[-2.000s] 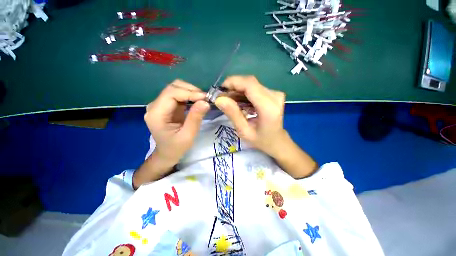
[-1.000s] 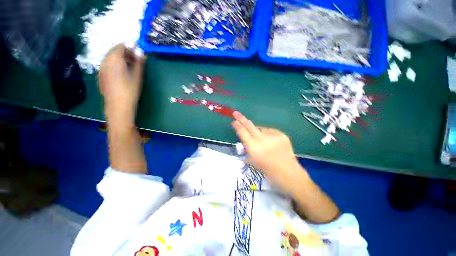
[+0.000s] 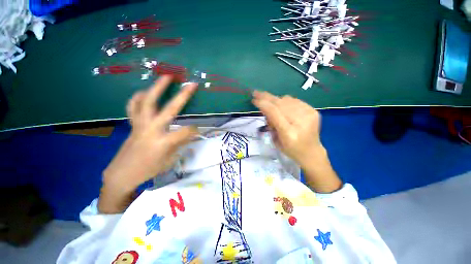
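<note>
Thin red leads with small white ends (image 3: pixel 225 84) lie near the mat's front edge. My right hand (image 3: pixel 290 124) has its fingertips closed on their right ends. A small dark thing (image 3: pixel 265 128) shows under its palm, too unclear to name. My left hand (image 3: pixel 155 135) is blurred, with two fingers spread and their tips at the nearest red bundle (image 3: pixel 168 69). A thin white piece (image 3: pixel 203 136) shows by its thumb; I cannot tell if it is held. Two more red bundles lie behind, one in the middle (image 3: pixel 160 42) and one farther back (image 3: pixel 147 25).
A crossed pile of assembled pieces (image 3: pixel 323 38) lies at the back right. A digital scale (image 3: pixel 451 56) is at the far right. A heap of white strips (image 3: pixel 14 26) is at the far left, beside a blue tray's corner (image 3: pixel 51 5).
The view has swung back down from the trays. My left hand has come from the white heap to the red leads. My right fingertips now hold leads drawn out to the right of the nearest bundle.
</note>
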